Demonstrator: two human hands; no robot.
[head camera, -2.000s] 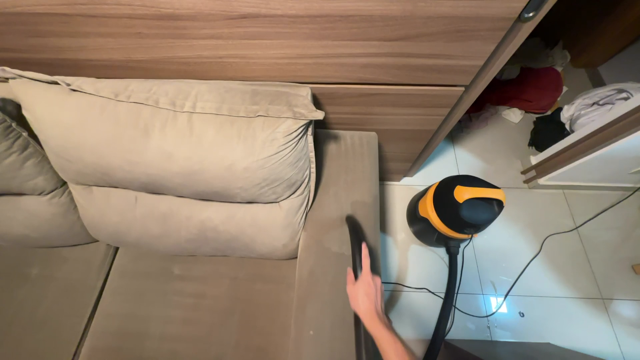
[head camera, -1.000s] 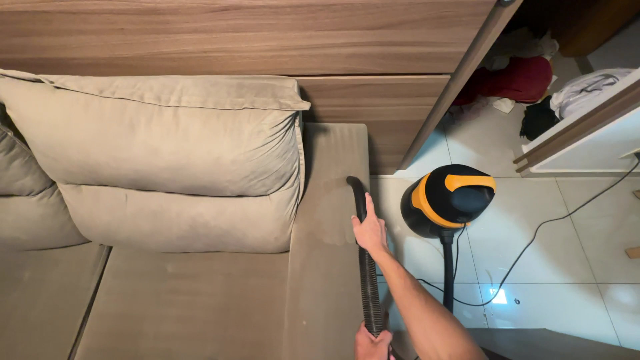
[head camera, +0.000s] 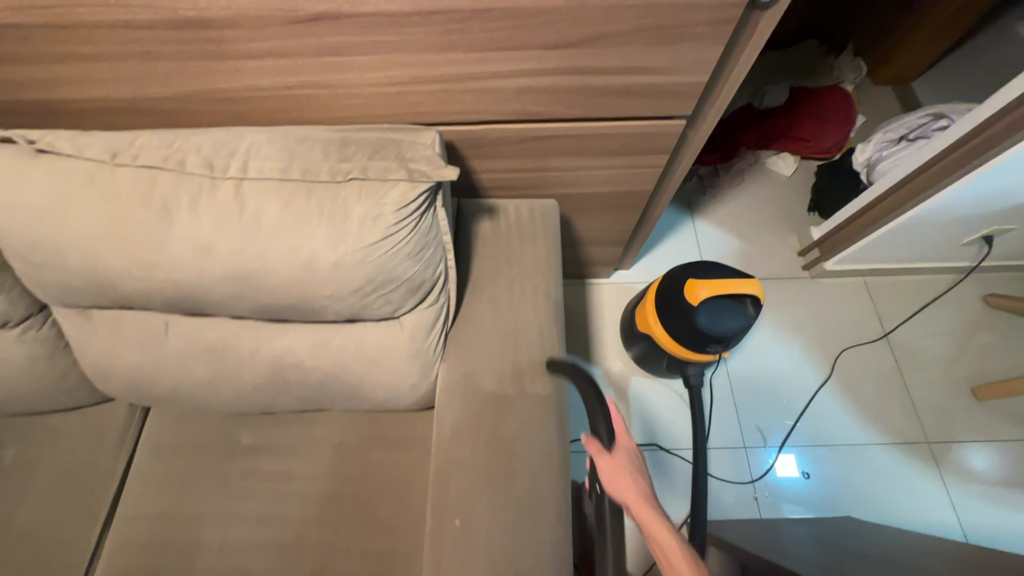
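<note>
My right hand (head camera: 620, 464) is closed around the curved black end of a vacuum cleaner hose (head camera: 590, 392), beside the outer edge of the sofa's fabric armrest (head camera: 500, 360). The hose tip lies at the armrest's right edge; whether it touches the fabric cannot be told. A black and yellow canister vacuum cleaner (head camera: 692, 320) stands on the tiles to the right of the armrest, its hose running down out of view. My left hand is not in the picture. A beige back cushion (head camera: 240, 240) leans at the back of the sofa, left of the armrest.
Behind the sofa rises a wood-grain panel (head camera: 360, 64). A black power cord (head camera: 832, 372) crosses the tiled floor to a wall socket (head camera: 988, 236). Red cloth (head camera: 800, 124) and other fabrics lie beyond the doorway. A dark flat surface (head camera: 848, 544) is at bottom right, with wooden legs (head camera: 1000, 388) above.
A second hand, seen lower on the hose one second ago, has gone out of view. The hose tip has moved from over the armrest to its right edge.
</note>
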